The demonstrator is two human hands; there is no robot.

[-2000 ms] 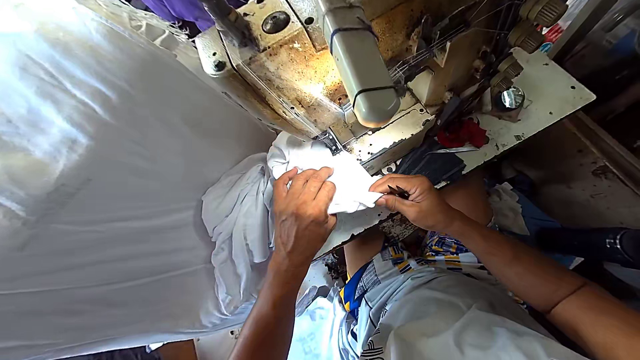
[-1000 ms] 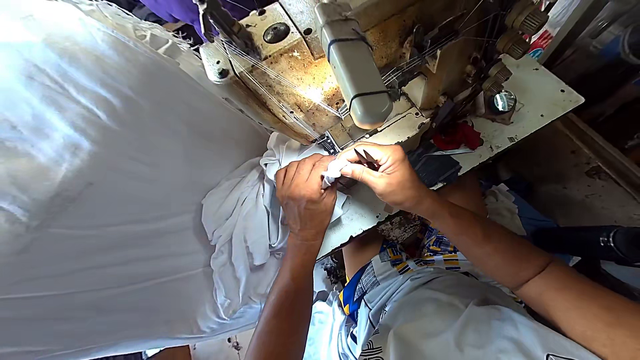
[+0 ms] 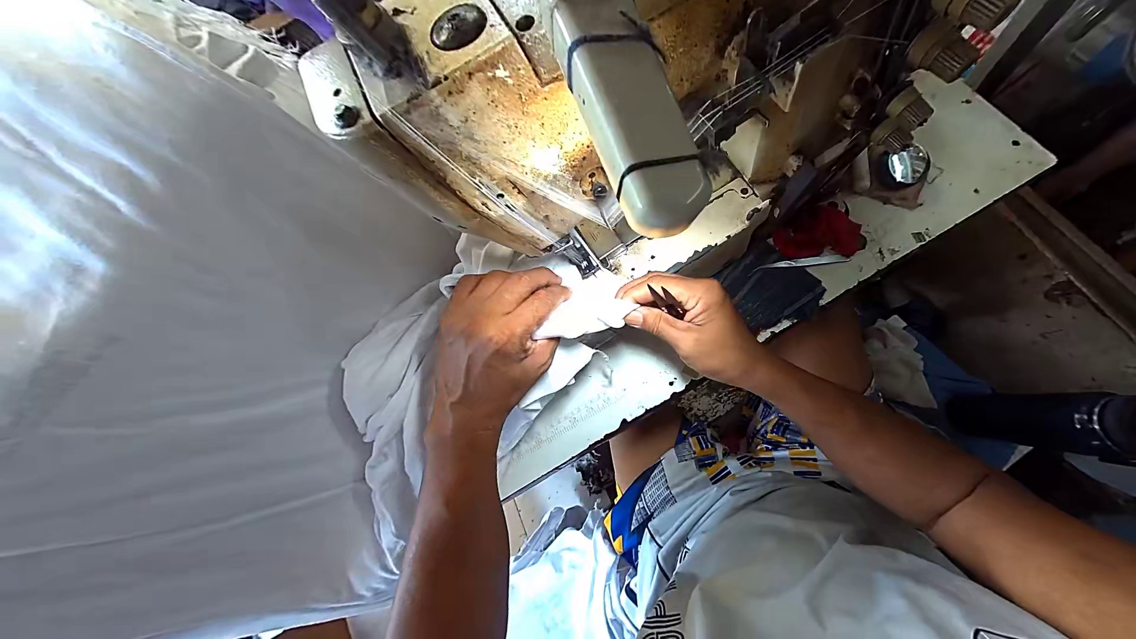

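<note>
White fabric [image 3: 581, 311] lies bunched at the presser foot [image 3: 583, 259] of an industrial sewing machine [image 3: 630, 124]. My left hand [image 3: 497, 337] presses on the fabric just left of and below the foot, its fingertips gripping a fold. On the right, my right hand [image 3: 697, 324] pinches the fabric's edge between thumb and forefinger. A pair of dark thread snips [image 3: 666, 303] is tucked in that same hand, blades pointing up and left. More of the white cloth [image 3: 390, 373] hangs in folds to the left of my left wrist.
A large white cloth sheet [image 3: 195, 355] covers the left side. On the worn machine table [image 3: 958, 177] lie a red cloth scrap [image 3: 818, 232] and dark fabric pieces [image 3: 772, 293]. Thread tension knobs [image 3: 941, 53] stand at the upper right. My lap is below the table edge.
One second ago my hands were close together over the fabric; now they are apart, with the white fabric showing between them. My right hand has moved right and down, still with the snips.
</note>
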